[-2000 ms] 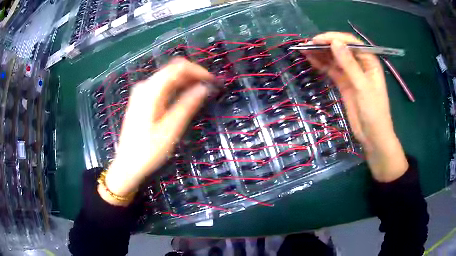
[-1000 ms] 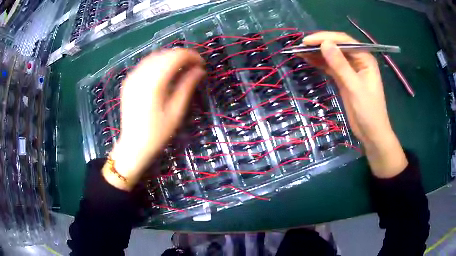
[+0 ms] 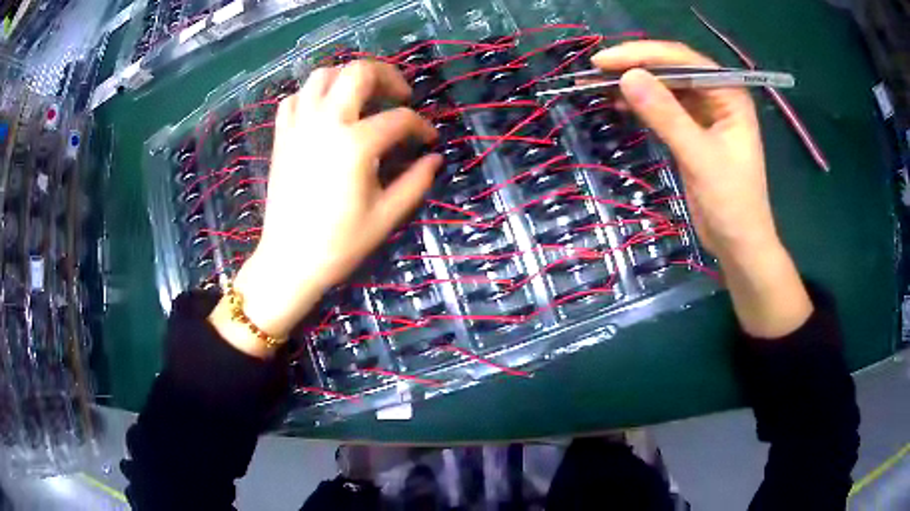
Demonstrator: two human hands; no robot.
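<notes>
A clear blister tray holds rows of small dark round units with thin red lead wires. My right hand holds silver tweezers like a pen over the tray's upper right part; their two tips are apart and point left. My left hand is over the tray's left and middle part, palm down, fingers curled and spread apart. I see nothing held in it, and it hides the units beneath.
A thin reddish stick lies on the green mat at right. Stacked trays stand at left. Another filled tray is at the far left. A white label is at the tray's near edge.
My left hand's fingers have spread from a pinched, blurred pose. The tweezer tips have opened and shifted slightly left. The whole view has shifted a little upward.
</notes>
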